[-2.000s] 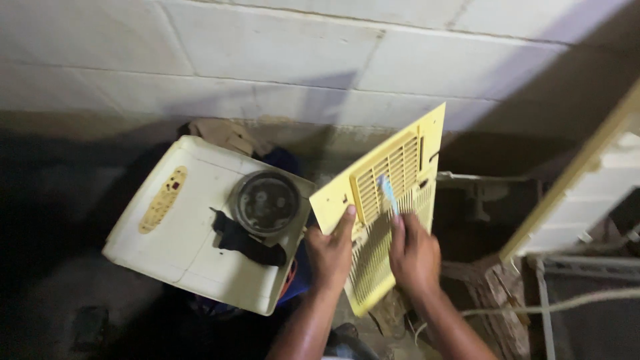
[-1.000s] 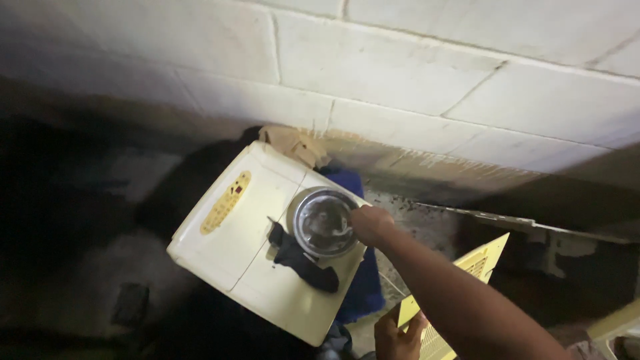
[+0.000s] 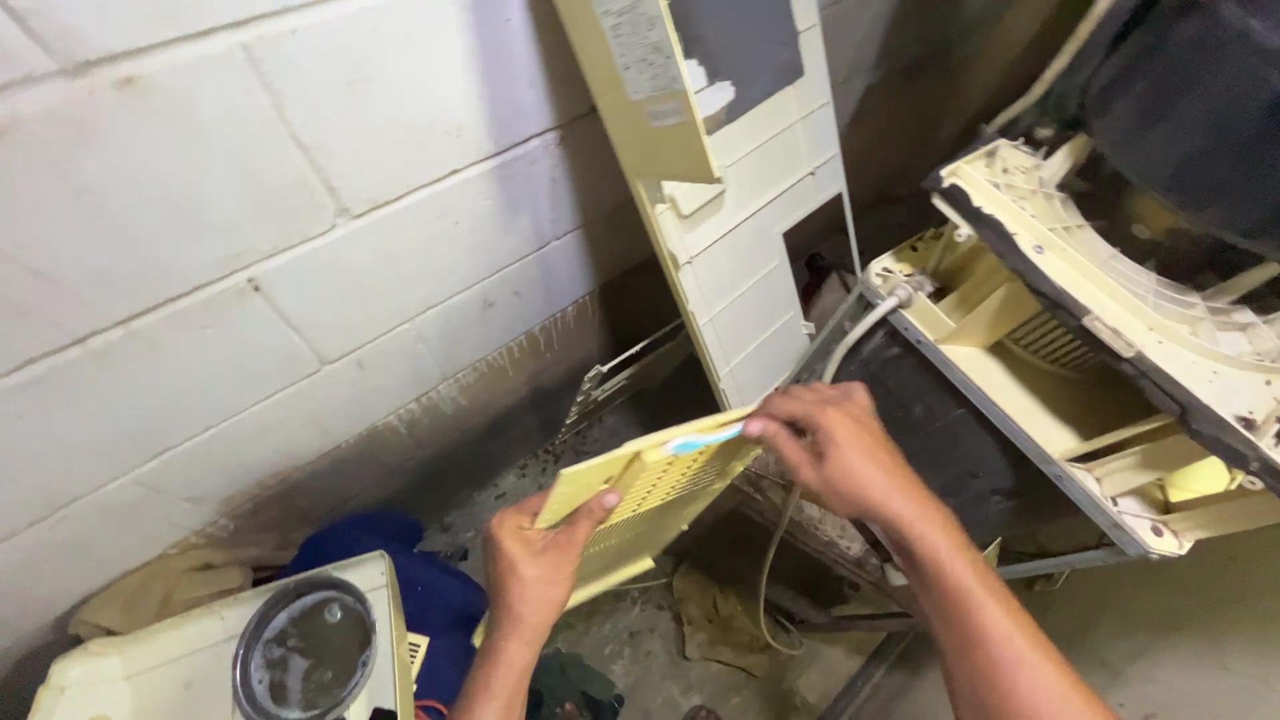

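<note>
My left hand (image 3: 540,560) grips the near left edge of a yellowed plastic grille panel (image 3: 625,560), its thumb on the face. Pinched in my right hand (image 3: 830,440) is a toothbrush (image 3: 705,439), blue and white, lying at the panel's upper edge beside the slots. A round bowl of soapy water (image 3: 306,648) rests on a cream plastic cover (image 3: 140,665) at the lower left, away from both hands. The panel is held tilted in the air, and its far right corner is partly hidden by my right hand.
A cream appliance panel (image 3: 745,260) leans against the block wall (image 3: 180,200). On the right stands an opened appliance housing (image 3: 1040,400) with a grey hose (image 3: 860,325). Blue cloth (image 3: 450,600) lies beside the cover, and a flat brown scrap (image 3: 715,620) is on the floor.
One second ago my right hand was at the bowl; now it is at the grille panel with the toothbrush. The view has swung right.
</note>
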